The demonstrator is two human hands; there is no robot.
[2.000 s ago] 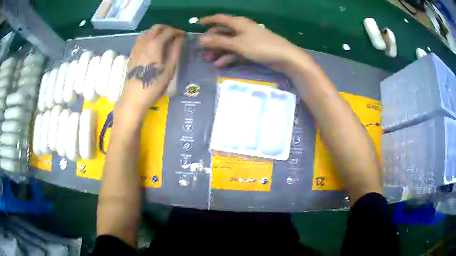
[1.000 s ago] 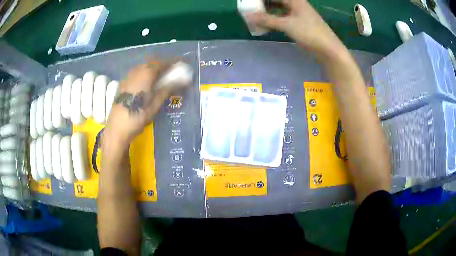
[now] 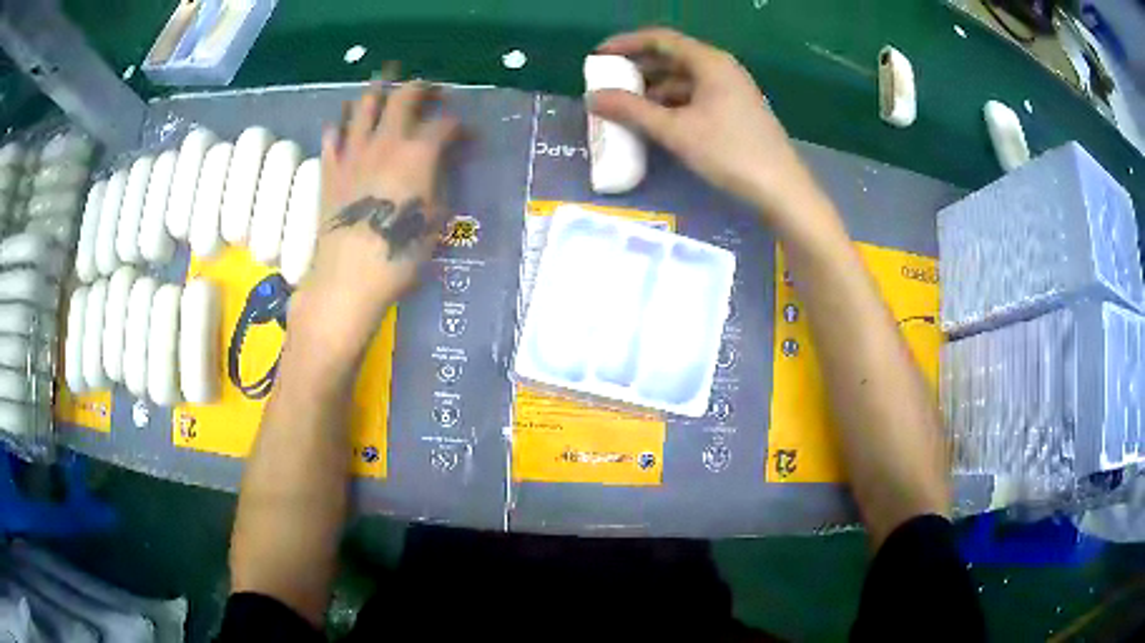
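Note:
My right hand (image 3: 703,113) grips a white oblong unit (image 3: 617,157) upright in view, just above the tray's far edge. The empty white tray (image 3: 649,308) with long hollows lies slightly tilted on the printed cardboard surface (image 3: 483,502). My left hand (image 3: 383,201) is palm down, slightly blurred, with fingers apart beside the row of white oblong units (image 3: 251,189); no object shows in it, and what is under the palm is hidden. A second, shorter row of white units (image 3: 132,337) lies nearer to me.
A filled tray (image 3: 214,44) stands on the green belt (image 3: 440,44) at the far left. Two loose units (image 3: 897,88) (image 3: 1006,135) lie on the belt at right. Ribbed tray stacks (image 3: 1030,239) stand at the right edge. A bulk tray of white units (image 3: 28,295) is at far left.
My right hand has come back from the belt towards the tray with a white unit. The white unit seen in my left hand is no longer visible there, and its fingers have spread.

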